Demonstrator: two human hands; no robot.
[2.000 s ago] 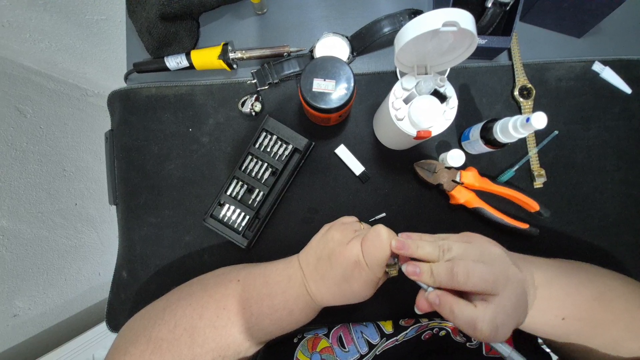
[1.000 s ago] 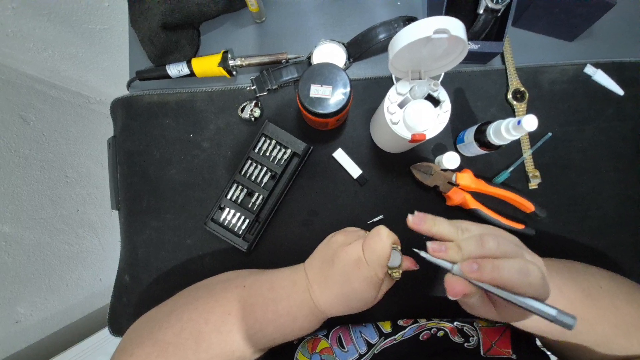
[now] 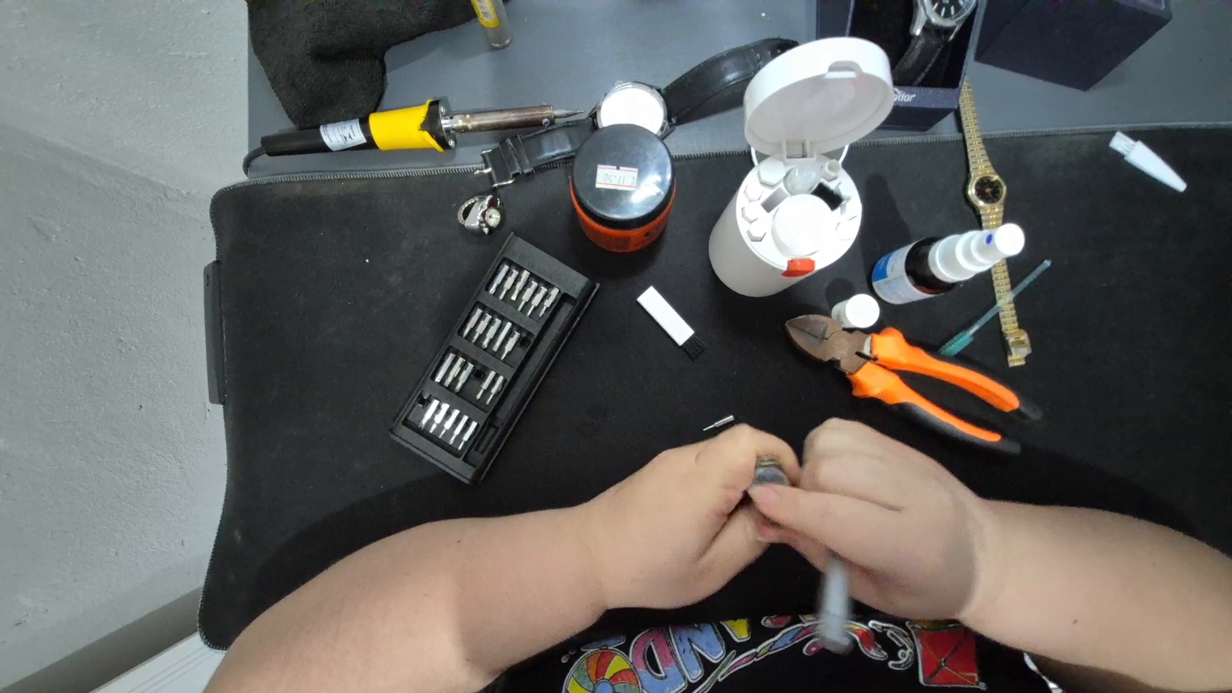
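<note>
Low in the view, my left hand is closed around a small wristwatch, of which only a part shows between the fingers. My right hand touches the left one, its thumb against the watch. A grey pen-like screwdriver handle sticks out below the right hand, blurred; its tip is hidden. A small screwdriver bit lies on the black mat just beyond my left hand.
On the mat lie a bit case, a small brush, orange-handled pliers, a spray bottle, a white lidded container and a gold watch. A soldering iron rests behind.
My right hand has moved left from beside the watch to meet my left hand, and the screwdriver handle has swung to point more toward me. Its tip showed one second ago.
</note>
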